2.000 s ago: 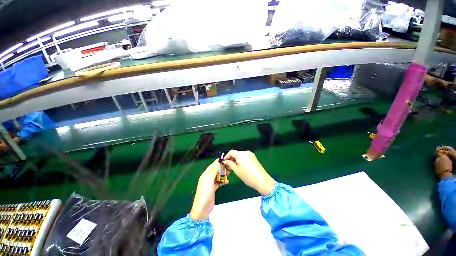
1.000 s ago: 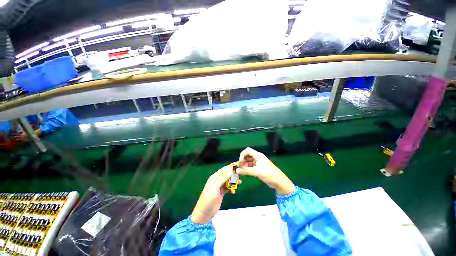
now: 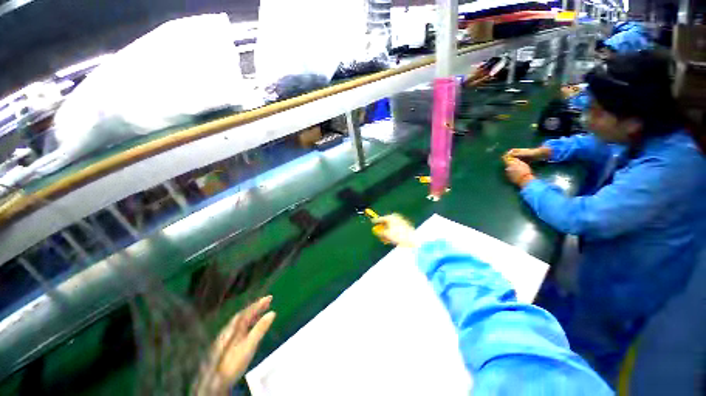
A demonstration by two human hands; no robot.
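Observation:
My right hand (image 3: 395, 230) reaches out over the green belt beyond the white board (image 3: 364, 317). Its fingertips are closed on a yellow unit (image 3: 371, 213), whose tip points away from me. More yellow shows at the fingers, but I cannot tell whether it is a second unit. My left hand (image 3: 238, 344) is at the lower left, beside the board's left corner, with thumb and fingers apart and nothing visible in it. It is slightly blurred and cut off at the wrist.
The green belt (image 3: 310, 267) runs beyond the board. A pink-wrapped post (image 3: 442, 135) stands at its far side, with a yellow unit (image 3: 423, 179) beside it. A person in a blue smock (image 3: 619, 186) works at the right. A raised shelf (image 3: 232, 135) holds white plastic bags.
The view has turned right. My hands have parted: the right has moved out to the belt, the left has opened. The filled tray and black bag have left the view.

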